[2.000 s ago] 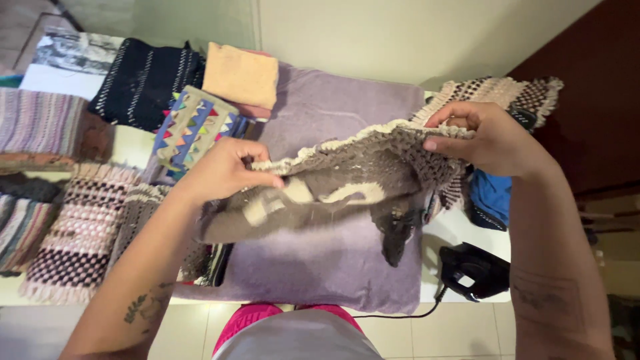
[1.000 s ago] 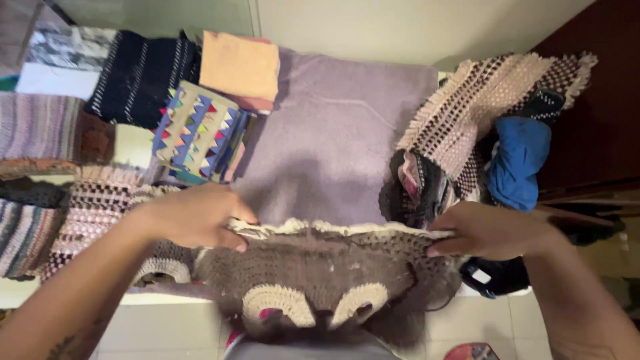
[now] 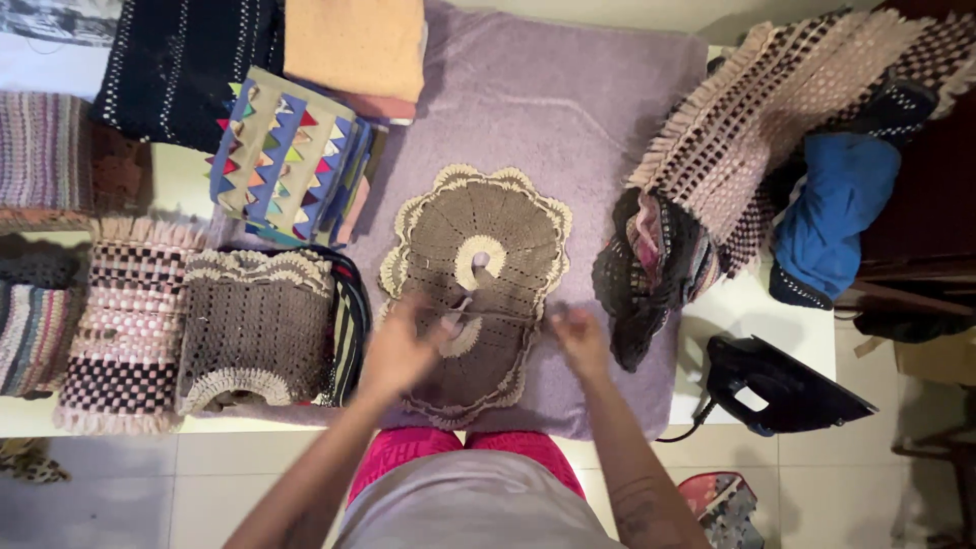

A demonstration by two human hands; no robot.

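A brown crocheted mat with a scalloped cream border [image 3: 503, 213] lies spread on a lilac towel [image 3: 549, 114], with cream rings around its middle openings. Over its lower left part is my left hand [image 3: 404, 343], blurred, fingers apart. My right hand [image 3: 579, 339] is beside the mat's lower right edge, its fingers curled and blurred; whether it pinches anything is unclear. A folded brown crocheted piece with cream trim [image 3: 255, 328] rests left of the towel's middle.
Folded textiles stand at left, among them a bunting-patterned cloth [image 3: 282, 164], a yellow cloth [image 3: 354, 49] and a pink-black woven mat [image 3: 126, 320]. At right are a heaped woven mat [image 3: 732, 130], a blue cloth [image 3: 831, 206] and a black clothes iron [image 3: 785, 385] near the table edge.
The brown mat, earlier held up between both hands, now lies on the lilac towel. My left hand has come away from its edge, and both hands are closer together.
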